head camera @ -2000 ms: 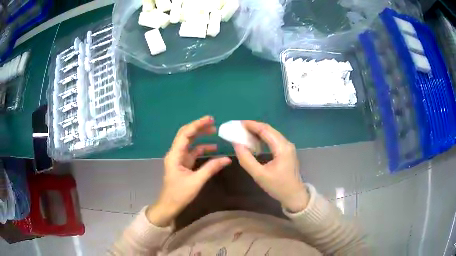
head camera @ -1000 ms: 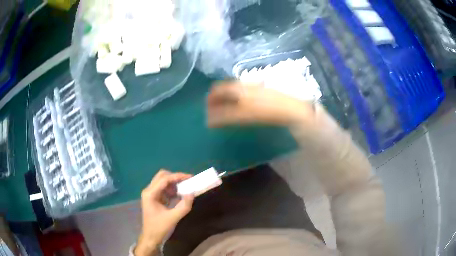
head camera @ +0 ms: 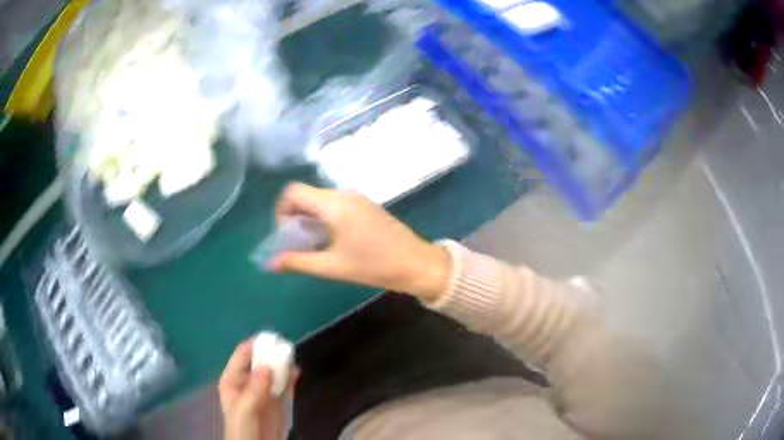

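Observation:
My left hand (head camera: pixel 249 391), low and left of centre past the bench edge, holds a white housing (head camera: pixel 273 359) pointing upward. My right hand (head camera: pixel 331 236) is above the green bench, up and to the right of the left hand. Its fingers and thumb pinch a hazy, see-through piece that looks like a clear cap (head camera: pixel 297 239). The cap and the housing are apart. Both hands are somewhat blurred, and the housing's details cannot be made out.
The clear parts box (head camera: pixel 394 150) of white bits lies behind my right hand. The poly bag (head camera: pixel 155 249) of cream blocks is back left, the blister tray (head camera: pixel 103 339) left. Blue trays (head camera: pixel 602 94) stand at the back right. A yellow bin (head camera: pixel 43 73) shows top left.
The view has swung to the right. My right hand, seen blurred near the parts box before, now shows a clear piece in its fingers. My left hand has tilted the housing more upright.

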